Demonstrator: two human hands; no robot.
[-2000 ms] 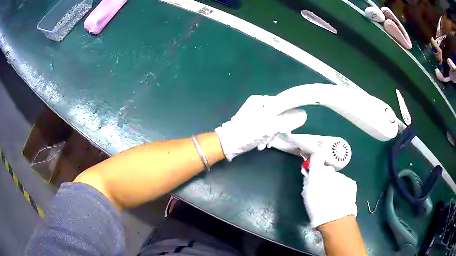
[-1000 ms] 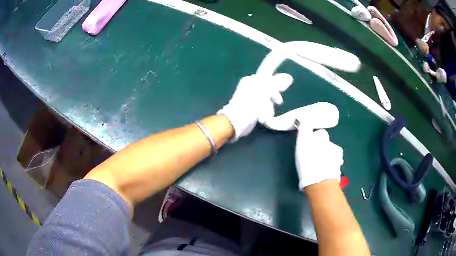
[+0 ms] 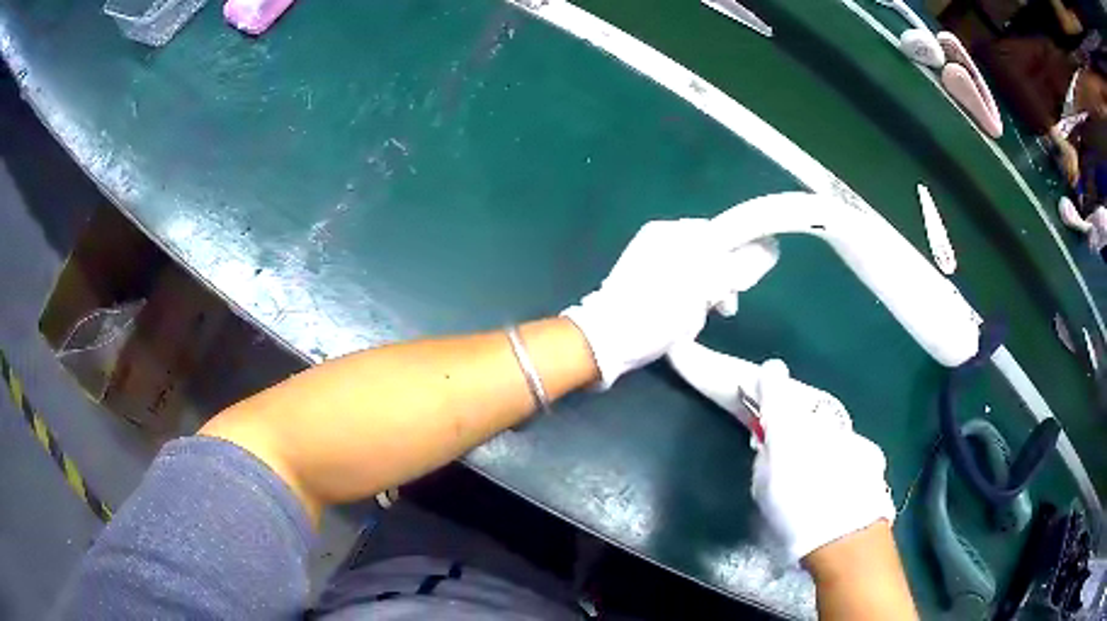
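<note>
A white U-shaped neck fan (image 3: 892, 273) is held over the green bench, one end at the right near the pale rail. My left hand (image 3: 665, 297), in a white glove, grips the middle of its band. My right hand (image 3: 819, 467), also gloved, is closed around the fan's other end and a small tool with red grips (image 3: 758, 427), mostly hidden in the fist. A bit of metal shows at the tool's tip against the housing. Part of the round grille shows beside my right fingers.
Navy (image 3: 957, 419) and grey-green (image 3: 947, 540) neck fans lie at the right, beside dark tools (image 3: 1054, 564). Loose white covers (image 3: 936, 231) and pink parts (image 3: 971, 100) lie on the belt. A clear tray (image 3: 155, 18) and pink block (image 3: 256, 12) are at the upper left.
The fan has turned from its raised position over the rail and lowered toward the right. My right hand has moved down and rotated, so the tool now shows at its finger side.
</note>
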